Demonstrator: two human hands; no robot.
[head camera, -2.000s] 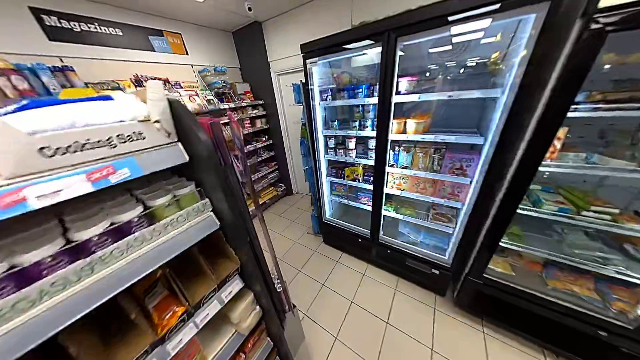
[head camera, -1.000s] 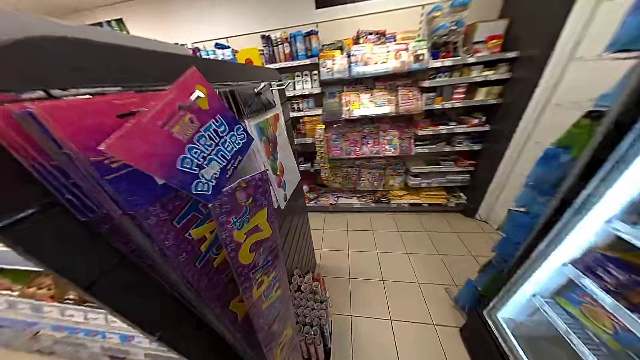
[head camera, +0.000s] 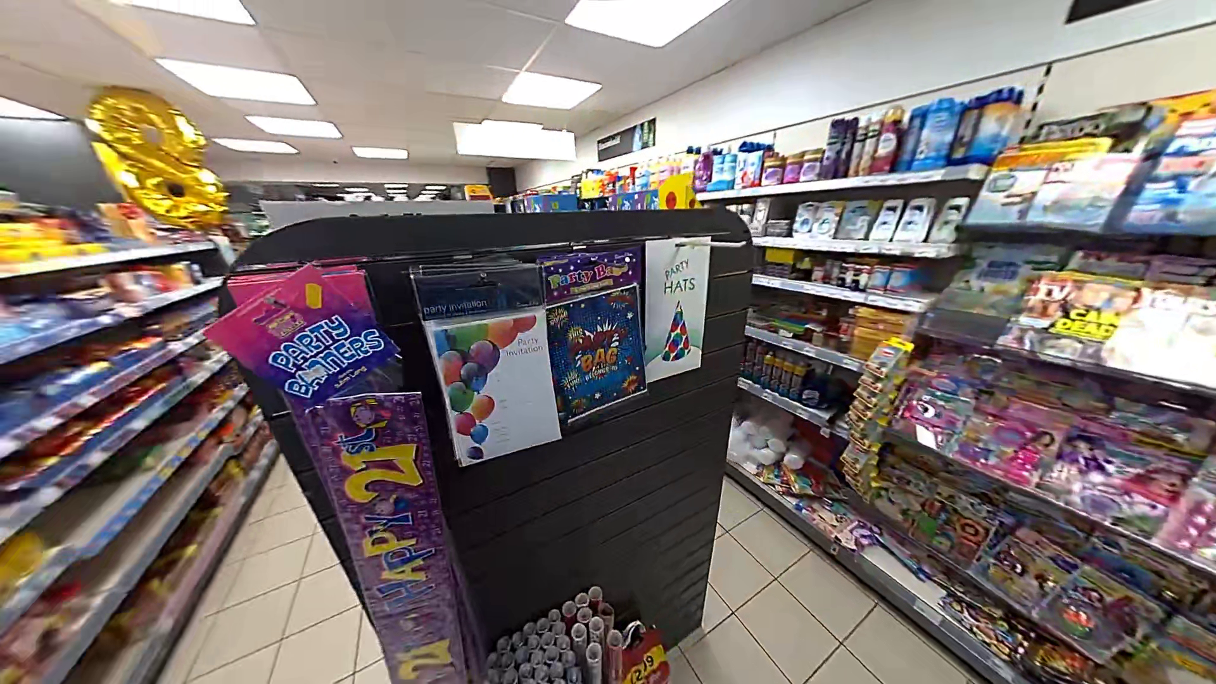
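Neither my left hand nor my right hand is in view. Straight ahead stands the black slatted end panel (head camera: 598, 494) of a shop shelf. On its left side hang party banner packs (head camera: 366, 475) in pink and purple. Beside them are a party invitation pack (head camera: 494, 380) printed with balloons, a blue party bag pack (head camera: 596, 351) and a white party hats pack (head camera: 676, 309), each hanging flat against the panel. Rolled tubes (head camera: 560, 636) stand upright at the panel's foot, their lower ends cut off by the frame.
Stocked shelves (head camera: 114, 332) line the aisle on the left, with a gold balloon (head camera: 157, 157) above. Magazine racks (head camera: 1073, 427) and shelves of bottles (head camera: 940, 133) run along the right wall. Pale floor tiles (head camera: 807, 617) show on both sides of the end panel.
The view has swung far to the left and now faces the end panel. The glass-door fridges seen earlier are out of view.
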